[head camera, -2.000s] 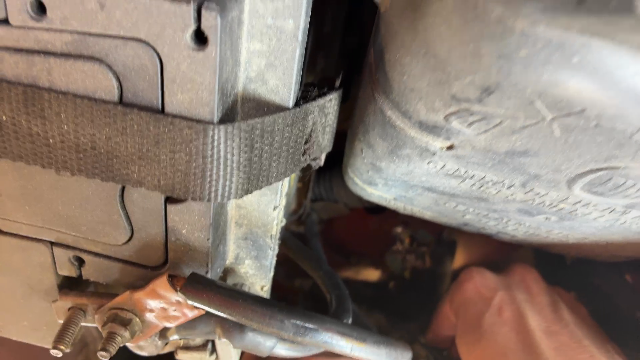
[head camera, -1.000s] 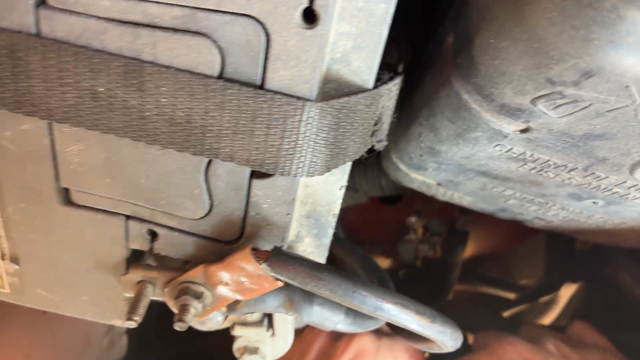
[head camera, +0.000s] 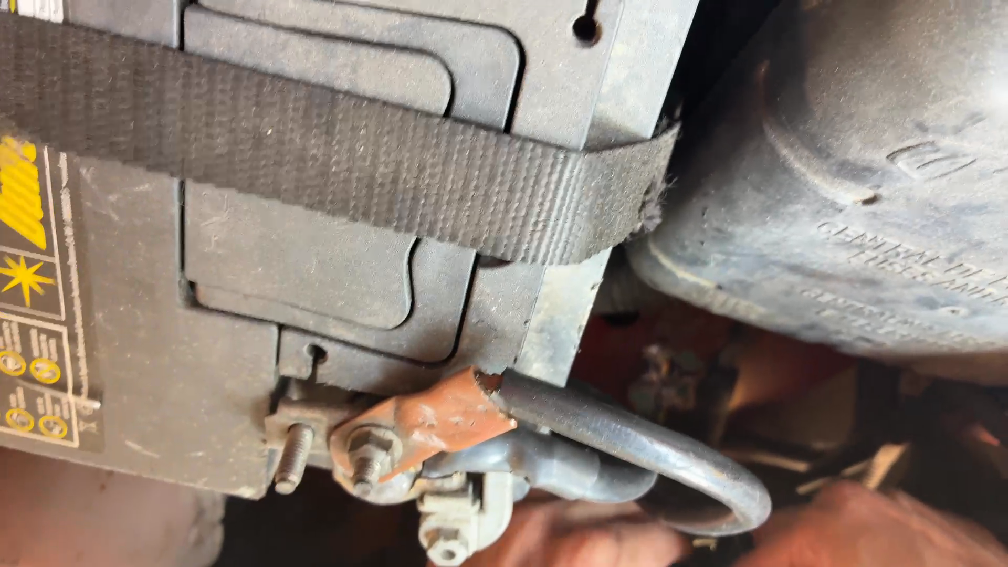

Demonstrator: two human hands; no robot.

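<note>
A battery [head camera: 331, 268] with a dark webbing strap [head camera: 378, 165] over it fills the left side. At its lower edge, a copper-coloured lug [head camera: 433, 421] is bolted on a stud and joined to a thick black cable [head camera: 646, 441] that loops right. Below the terminal and cable lies my left hand [head camera: 567, 535], partly hidden and cut off by the frame. At the lower right, my right hand [head camera: 874, 528] is blurred, just past the cable's bend. Neither hand's fingers show clearly, so what they hold or touch cannot be told.
A black moulded plastic cover [head camera: 882, 181] with raised lettering takes up the upper right. A metal clamp with a bolt [head camera: 465, 520] hangs under the lug, beside a bare threaded stud [head camera: 293, 461]. Dark, cluttered machine parts lie beneath the cover.
The view has shifted, showing more of the battery. My left hand now shows beneath the cable terminal. The looped cable stands more curved than in the oldest frame.
</note>
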